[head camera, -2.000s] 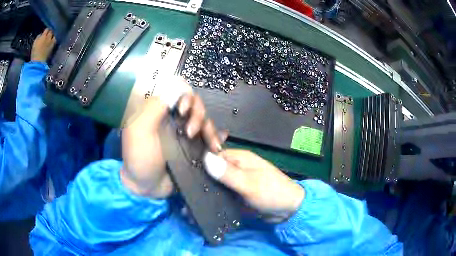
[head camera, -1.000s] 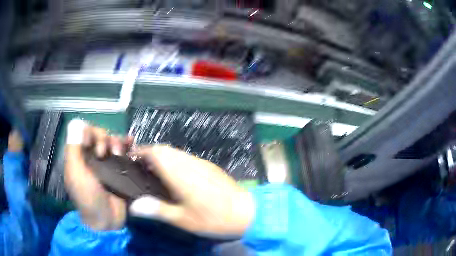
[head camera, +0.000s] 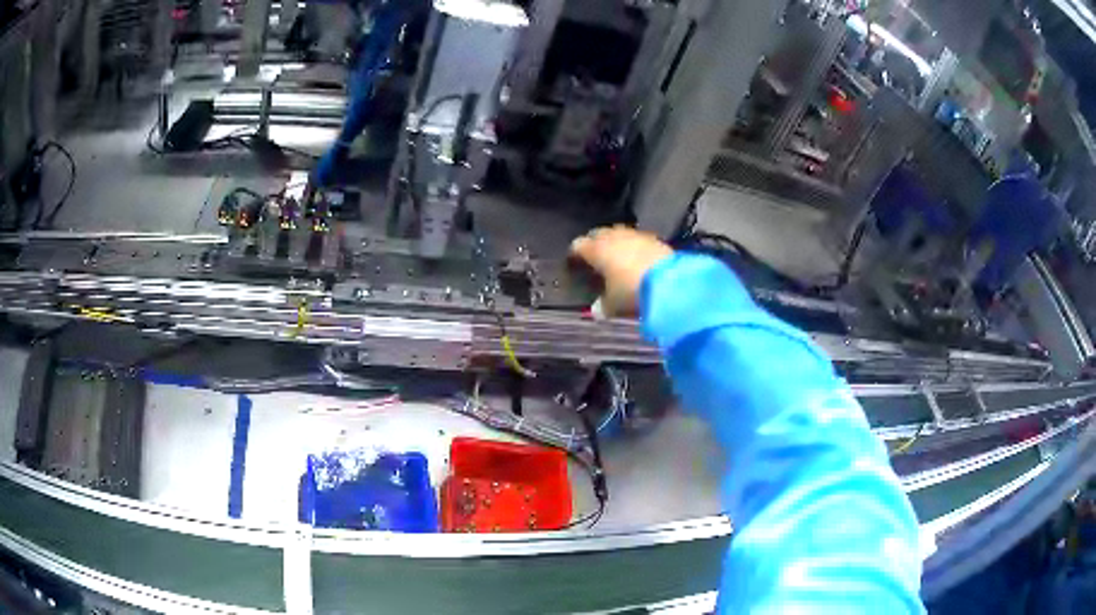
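Observation:
My right hand (head camera: 623, 267) is stretched far forward over the machine rail (head camera: 415, 333), in a blue sleeve that comes in from the lower right. A white covering shows at its thumb tip. Its fingers are bent near a dark, flat area of the machine; whether they hold a dark plate there cannot be told. My left hand is out of the picture.
A blue bin (head camera: 370, 511) with a clear bag and a red bin (head camera: 505, 511) with small parts stand behind the green conveyor (head camera: 505, 583). Dark plates (head camera: 96, 433) stand at the left. Cables hang beside the red bin. Machine uprights rise behind.
The view has swung up from the ring tray to the machinery. My right hand has reached forward from the held dark plate; my left hand and that plate's earlier position have left view.

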